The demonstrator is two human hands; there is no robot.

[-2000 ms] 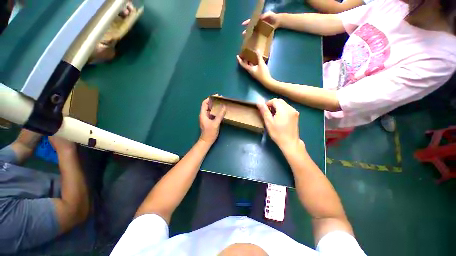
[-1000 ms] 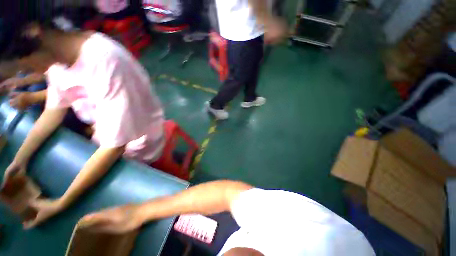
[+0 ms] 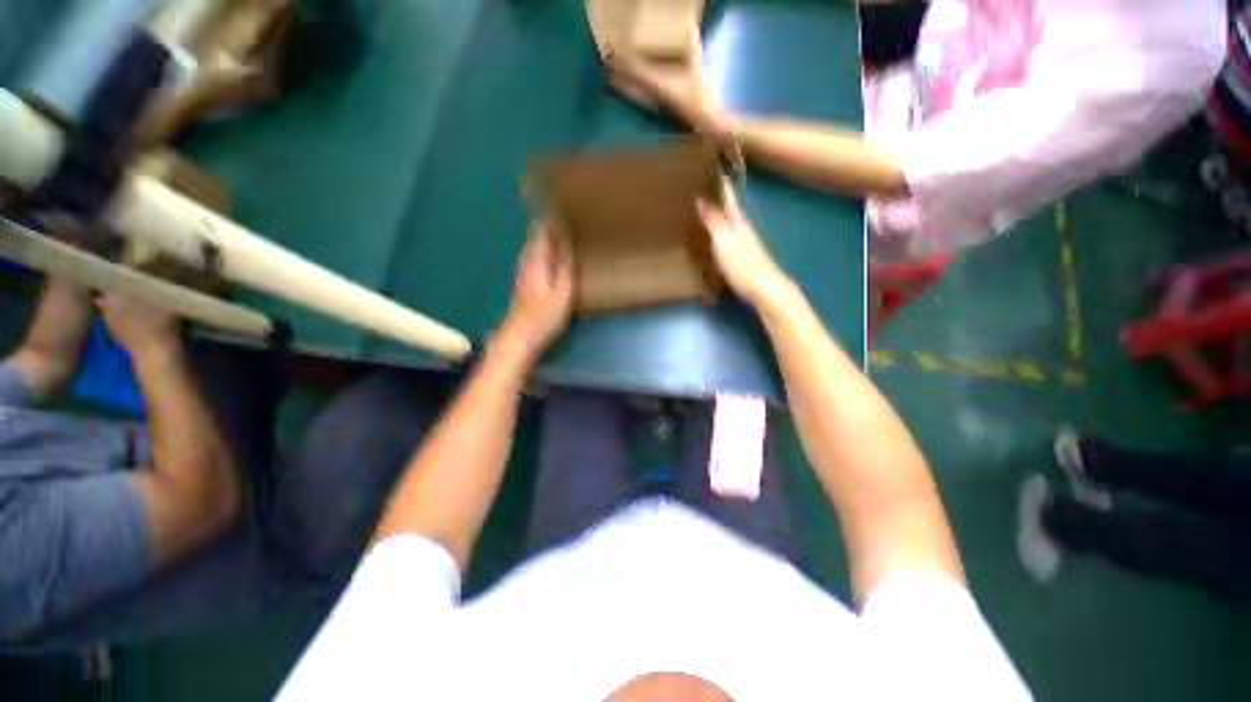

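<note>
A brown cardboard mailer box (image 3: pixel 638 233) is held over the dark green workbench in front of me, blurred. Its lid panel stands up on the far side and its open tray faces me. My left hand (image 3: pixel 543 285) grips the box's left end. My right hand (image 3: pixel 738 247) grips its right end. Fingers of both hands are partly hidden behind the end walls. A smartphone (image 3: pixel 738 446) with a pale pink-white screen lies on my right thigh below the table edge.
A neighbour's hand (image 3: pixel 665 85) holds another carton (image 3: pixel 648 28) close beyond my box. A cream pipe (image 3: pixel 302 281) slants across the left side. A person in grey sits at left. Red stools (image 3: pixel 1194 329) and someone's legs show at right.
The view swung right and came back to the bench. The box lid, low over the tray two seconds ago, now stands raised. The neighbour's carton is farther left. Legs now show at right.
</note>
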